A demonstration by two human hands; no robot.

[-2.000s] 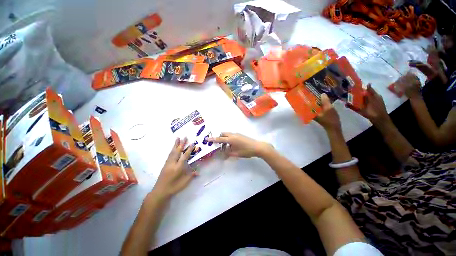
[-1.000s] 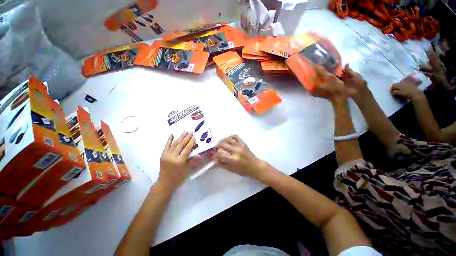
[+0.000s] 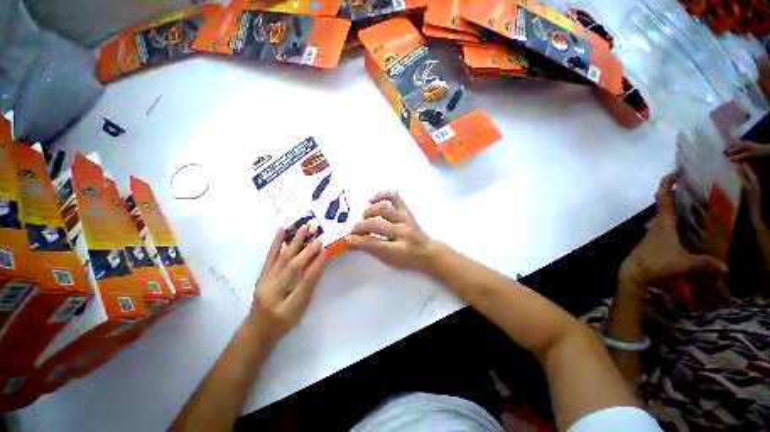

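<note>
The retail box (image 3: 295, 181) lies on the white table in front of me, white printed panel up with a dark heading. Its narrow orange end edge (image 3: 338, 246) shows between my hands. My left hand (image 3: 291, 283) lies with spread fingers on the box's lower left corner, over part of its pictures. My right hand (image 3: 397, 236) has bent fingers at the lower right corner, touching the orange edge. The thumbs' exact hold is hidden.
Finished boxes (image 3: 110, 245) stand in a block at left. A pale ring (image 3: 191, 180) and a small black piece (image 3: 112, 127) lie beyond them. A filled box (image 3: 431, 93) lies at back right among overlapping cartons (image 3: 270, 38). A co-worker's hand (image 3: 663, 253) is at right.
The clear flap area at the box end now shows as an orange edge. My right hand's fingers have opened a little. The co-worker's hands moved right, away from the cartons. The view has shifted.
</note>
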